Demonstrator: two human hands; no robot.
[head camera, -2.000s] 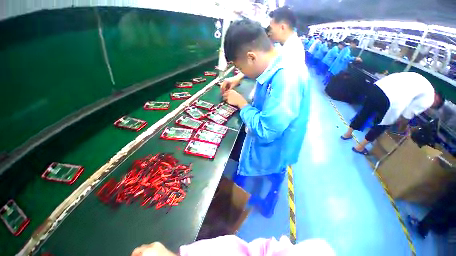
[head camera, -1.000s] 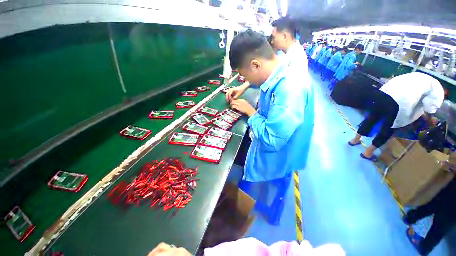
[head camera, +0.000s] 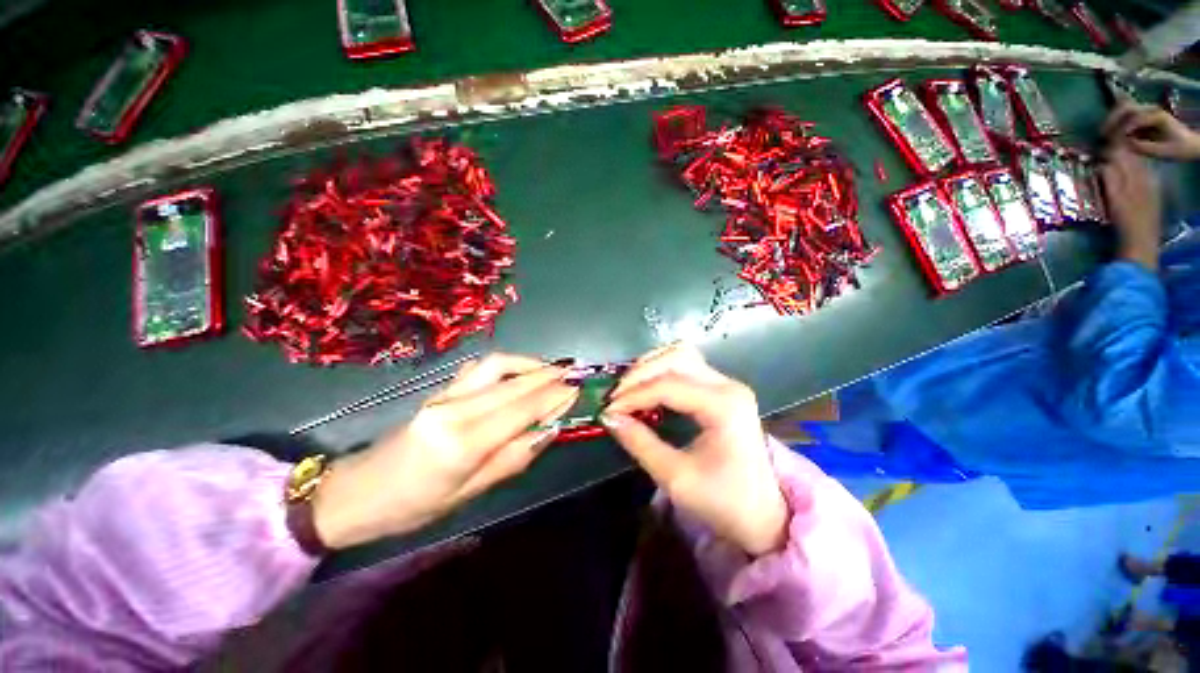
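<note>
A red-rimmed phone housing (head camera: 592, 397) with green inside lies crosswise between my hands near the bench's front edge, mostly hidden by fingers. My left hand (head camera: 454, 440), with a watch at the wrist, holds its left end. My right hand (head camera: 698, 427) has thumb and fingertips pinched together over its right part; whether a small part is between them cannot be told. Silver tweezers (head camera: 382, 397) lie beside my left hand. The left pile of red-and-black side parts (head camera: 382, 256) and the smaller right pile (head camera: 790, 210) lie beyond my hands.
Another handset (head camera: 178, 270) lies at the bench's left. A worn belt edge rail (head camera: 526, 90) separates the bench from the green conveyor belt (head camera: 270, 66), which bears spaced phones. Rows of waiting handsets (head camera: 937, 237) lie at the right, beside a neighbour's hands and blue sleeve (head camera: 1119, 322).
The view has swung down and left from the neighbour and aisle to the bench before me. Both my hands and the housing now show; earlier only part of one hand showed at the bottom edge.
</note>
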